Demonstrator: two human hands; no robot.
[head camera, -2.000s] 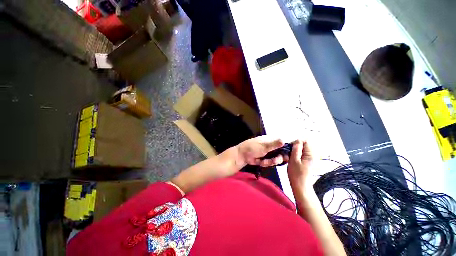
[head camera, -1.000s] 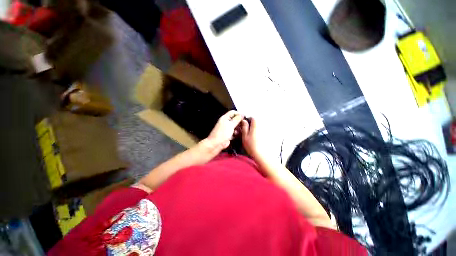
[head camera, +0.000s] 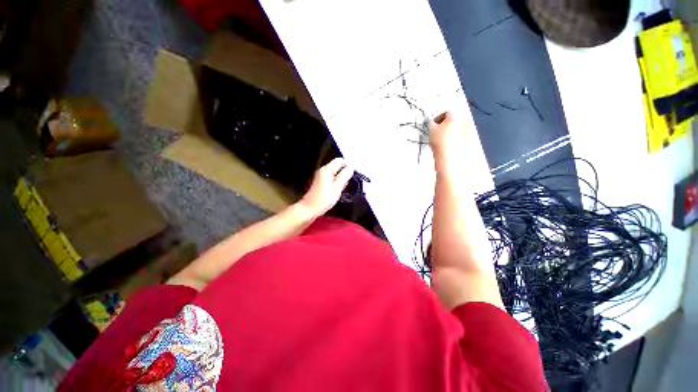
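Observation:
My left hand (head camera: 329, 185) is closed on a small coiled black cable (head camera: 353, 187) at the near edge of the white table. My right hand (head camera: 441, 130) is stretched out over the tabletop, its fingertips at the short black ties (head camera: 413, 107) lying loose there. Whether it pinches one cannot be told. A large tangled black cable bundle (head camera: 566, 245) lies on the table to the right of my right forearm.
An open carton (head camera: 222, 164) with dark pieces inside stands on the floor beside the table. A bowl-shaped brown-grey object (head camera: 579, 19) and a yellow-and-black device (head camera: 667, 76) are at the far right. A carton with yellow packs (head camera: 103, 203) is at left.
My hands have parted. My right hand has moved forward onto the tabletop ties, while my left keeps the coiled cable near the table edge. The view has shifted, and the phone is out of frame.

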